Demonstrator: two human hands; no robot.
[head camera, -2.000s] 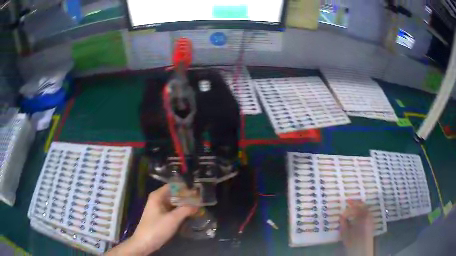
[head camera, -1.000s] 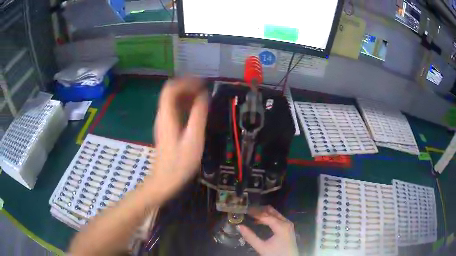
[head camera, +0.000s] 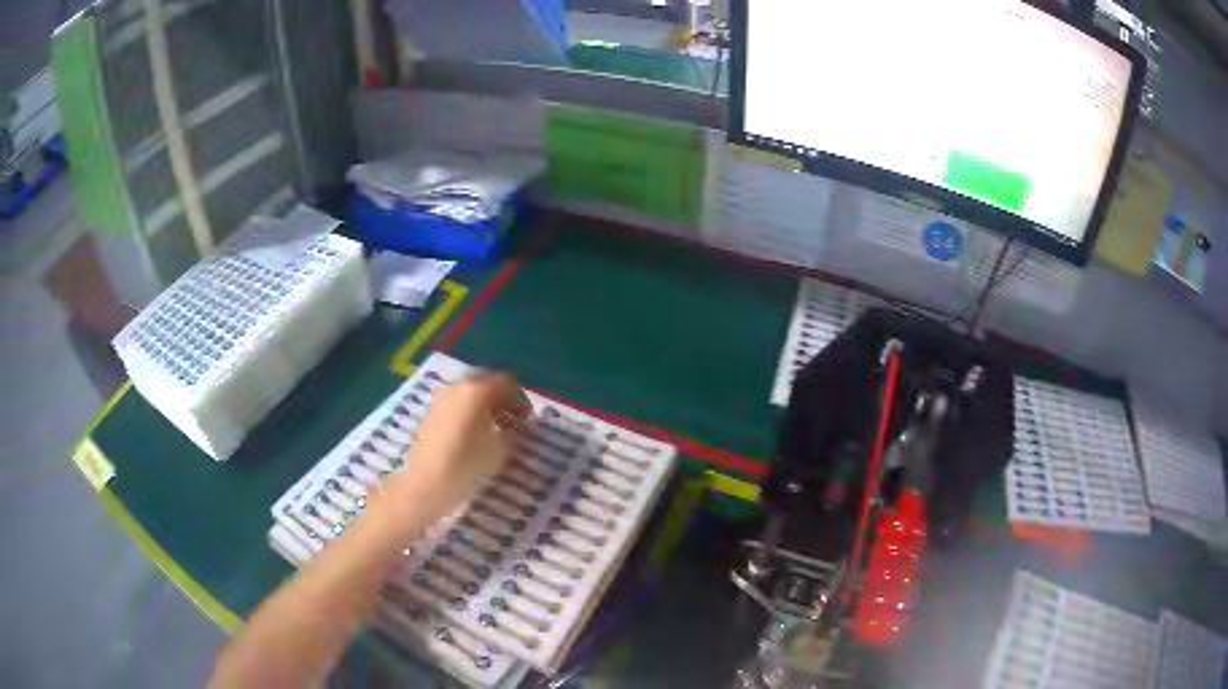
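My left hand (head camera: 465, 444) is over the left-hand parts tray (head camera: 593, 501), fingers curled and pointing down near its back rows. Whether its fingertips hold a part is hidden. The tray is white, stacked on others, with rows of small round-headed parts with tan tails. The black test fixture (head camera: 862, 390) stands right of it. Its red clamp handle (head camera: 892, 572) lies toward me. The metal front of the fixture (head camera: 795, 592) is partly blurred, and I cannot tell whether a part sits there. My right hand is not in view.
A tall tray stack (head camera: 269, 337) stands far left, beside a blue bin (head camera: 438, 226) with white bags. The monitor (head camera: 943, 108) shows a green block. More trays lie right of the fixture (head camera: 1077, 458) and at the lower right (head camera: 1077, 639).
The view has turned left. The red handle has gone from upright to lying toward me. My left hand has moved from near the fixture to the left tray. My right hand has left the view.
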